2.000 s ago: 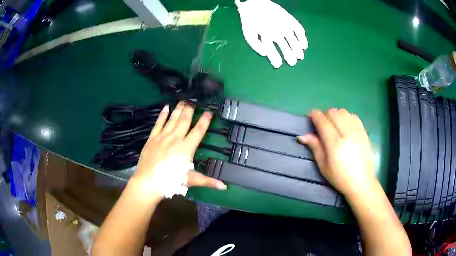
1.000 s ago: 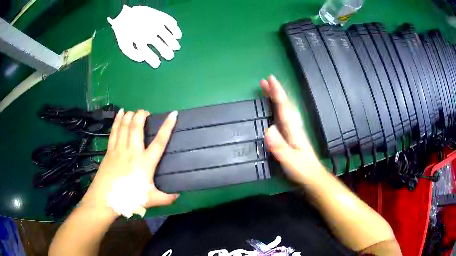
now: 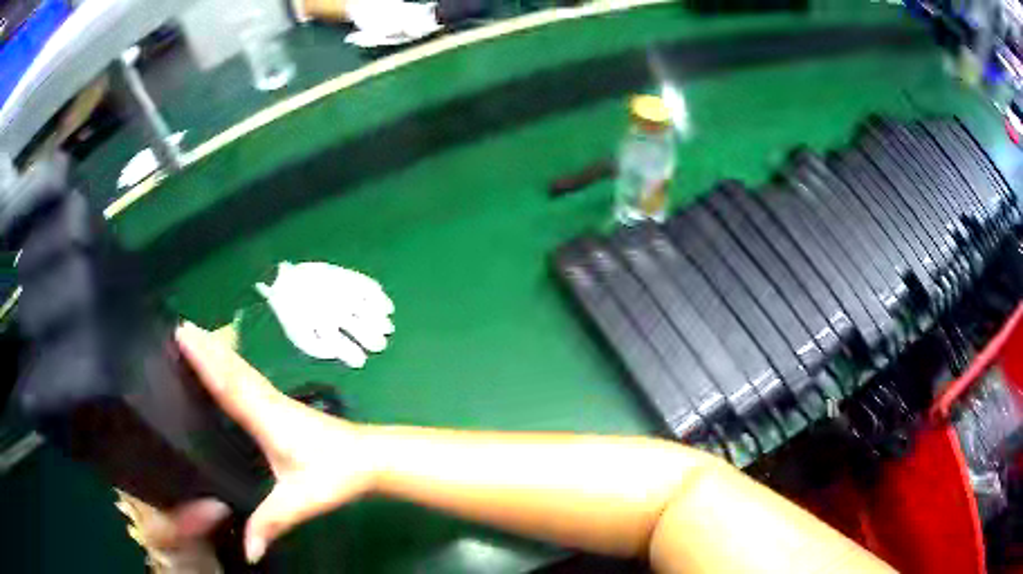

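Note:
A group of black power strips (image 3: 146, 415) is at the far left, blurred and tilted on end. My right hand (image 3: 297, 448) reaches across from the lower right and grips the strips' right side, thumb and fingers spread around it. My left hand (image 3: 185, 536) is mostly hidden below the strips at the lower left; the visible fingers are against their lower end. A white knitted glove (image 3: 331, 311) lies flat on the green bench, right of the strips. Dark cord loops (image 3: 318, 397) show just behind my right hand.
A row of black power strips (image 3: 729, 303) stands side by side at right. A clear bottle with a yellow cap (image 3: 645, 168) and a thin black stick (image 3: 582, 177) are behind it. A red bin (image 3: 920, 493) is at lower right. Another bench edge and white gloves (image 3: 393, 20) are at upper left.
The group of strips has gone from lying on the bench to being held up on end at far left. My right hand has moved left with it. The camera view has shifted.

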